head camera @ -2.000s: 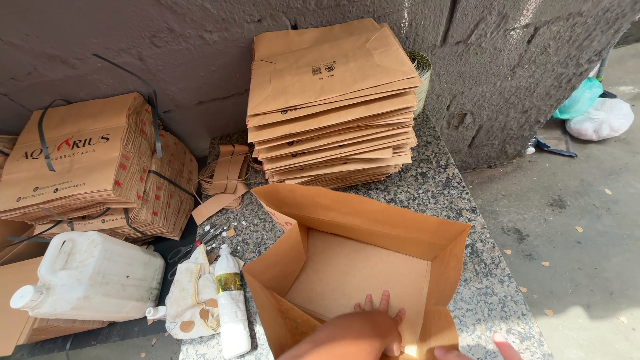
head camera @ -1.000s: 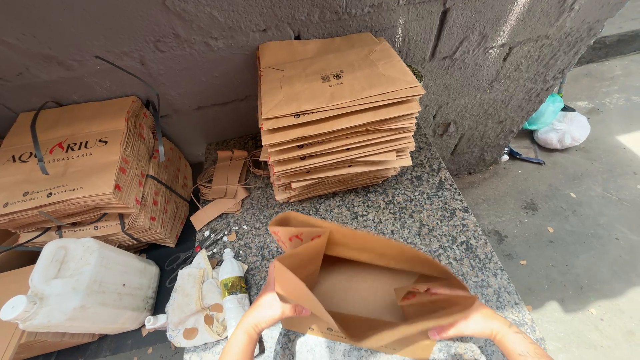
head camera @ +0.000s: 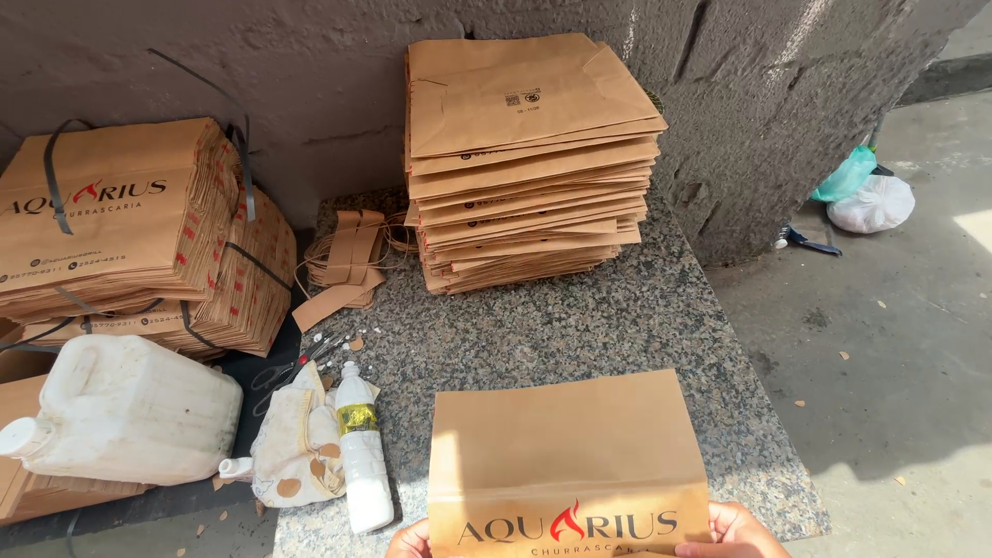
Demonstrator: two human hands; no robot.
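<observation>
A brown paper bag (head camera: 570, 442) bearing print and a red flame mark lies flattened at the near edge of the granite slab. My left hand (head camera: 409, 540) grips its lower left edge, and my right hand (head camera: 728, 533) has hold of the lower right edge, thumb on top. The bag's bottom part is cut off by the frame. Beyond it stands a tall stack of folded paper bags (head camera: 535, 101). Left of the bag are a white plastic bottle with a yellow label (head camera: 363, 457) and a stained cloth (head camera: 298, 442).
Strapped bundles of paper bags (head camera: 101, 209) and a white plastic jug (head camera: 143, 407) are at left. Scissors (head camera: 291, 368) lie behind the cloth. Paper strips with cord (head camera: 353, 260) rest beside the stack, against a rough wall (head camera: 325, 85). Plastic bags (head camera: 870, 203) sit on the floor at right.
The bag stood open with its inside showing; now it is flattened, printed side up. My right hand has moved from the bag's opening to its right edge.
</observation>
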